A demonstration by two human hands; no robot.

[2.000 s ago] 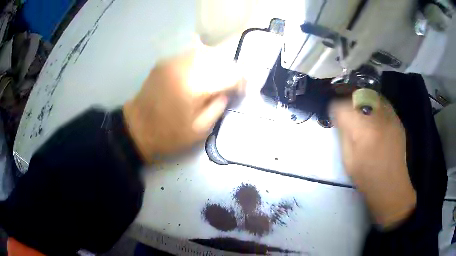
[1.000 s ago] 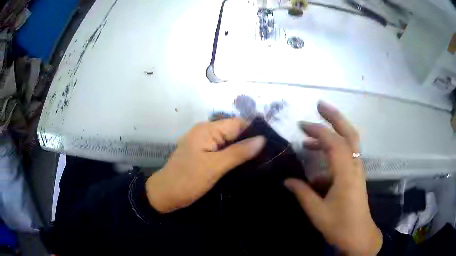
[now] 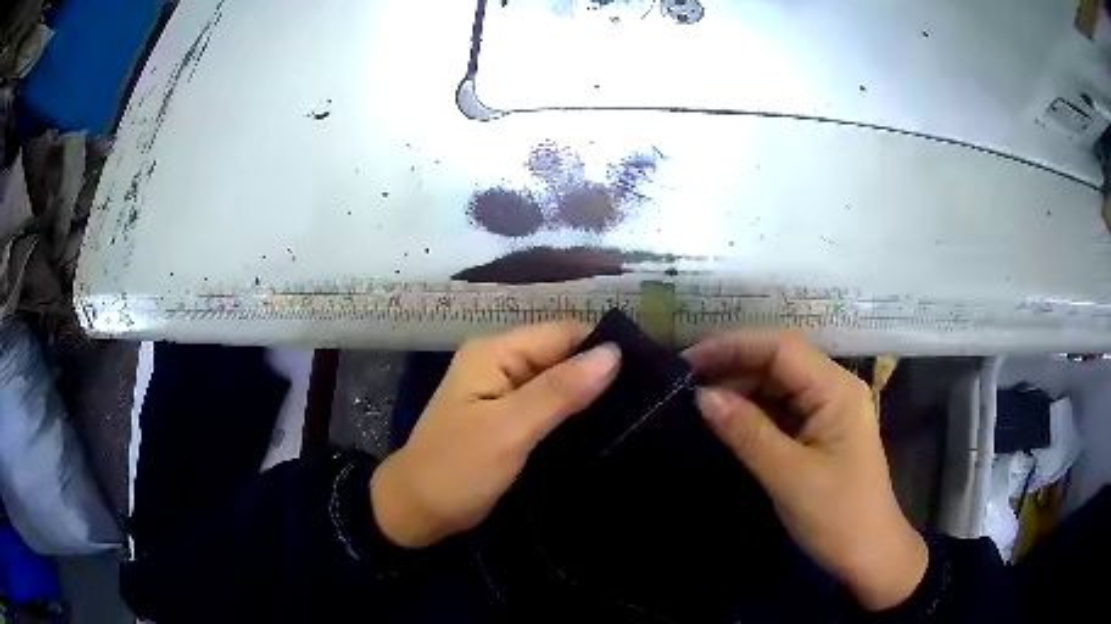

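Note:
A dark garment piece [image 3: 634,421] is held up at the table's front edge, with a folded corner at its top and a pale stitch line slanting across it. My left hand [image 3: 493,421] pinches its upper left edge between thumb and fingers. My right hand [image 3: 810,451] pinches its right edge at the upper end of the stitch line. The lower part of the piece blends with my black sleeves, so its extent cannot be told.
The white machine table [image 3: 305,183] has dark smudges and an edge ruler [image 3: 426,312] along its front. The bed's outline and a small round bed cap [image 3: 682,10] show at the top. A white plastic bin [image 3: 982,451] with scraps stands right. Cloth heaps [image 3: 49,183] lie left.
The machine head has left the view. Both hands have moved from the needle area to the table's front edge with the garment piece. My right hand, apart a second ago, now grips its edge.

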